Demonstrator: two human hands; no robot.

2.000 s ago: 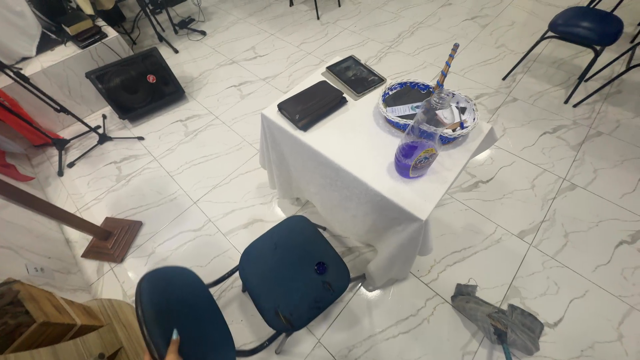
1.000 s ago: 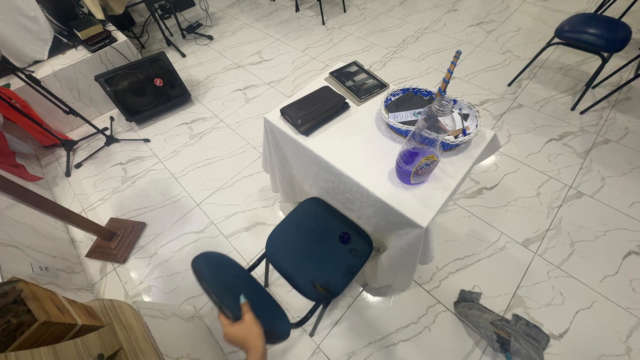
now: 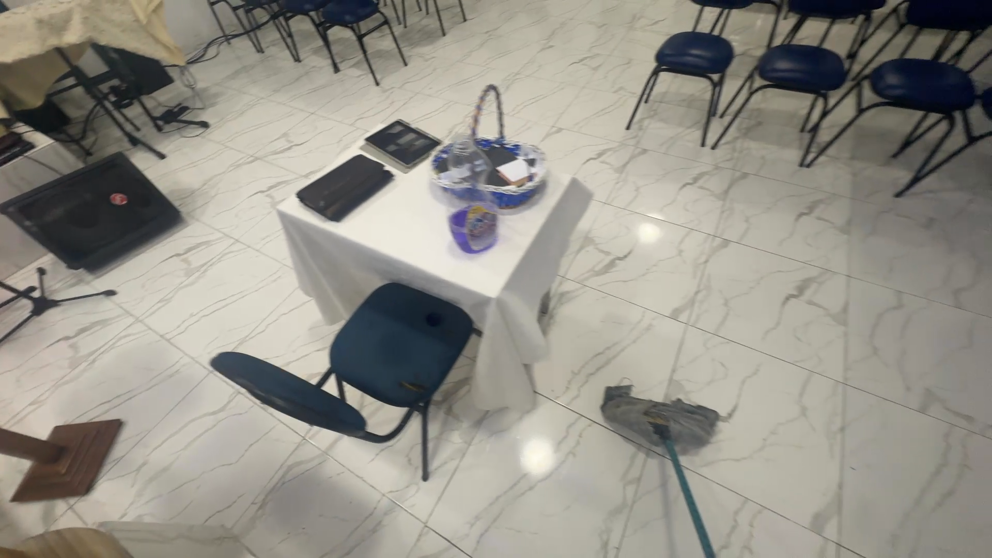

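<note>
Neither of my hands shows in the head view now. A blue padded chair [image 3: 399,345] stands against the near side of a table under a white tablecloth [image 3: 418,248]. On the cloth are a clear plastic bottle with purple liquid [image 3: 473,229], a blue and white woven basket [image 3: 504,198] with a tall handle and papers inside, a black case [image 3: 345,186] and a tablet-like device [image 3: 401,143]. Right of the table, a grey mop head [image 3: 663,422] lies on the marble-look floor, its green handle [image 3: 690,500] running down to the bottom edge.
A black floor speaker [image 3: 93,209] and a tripod stand base [image 3: 40,301] are at the left. Below them is a wooden post's square base [image 3: 70,461]. Rows of blue chairs [image 3: 798,68] stand at the back right, and more chairs [image 3: 349,12] at the back.
A hand was on the chair's backrest in the earlier frames and is now out of view. The chair has moved in closer to the table. The view has shifted up and right.
</note>
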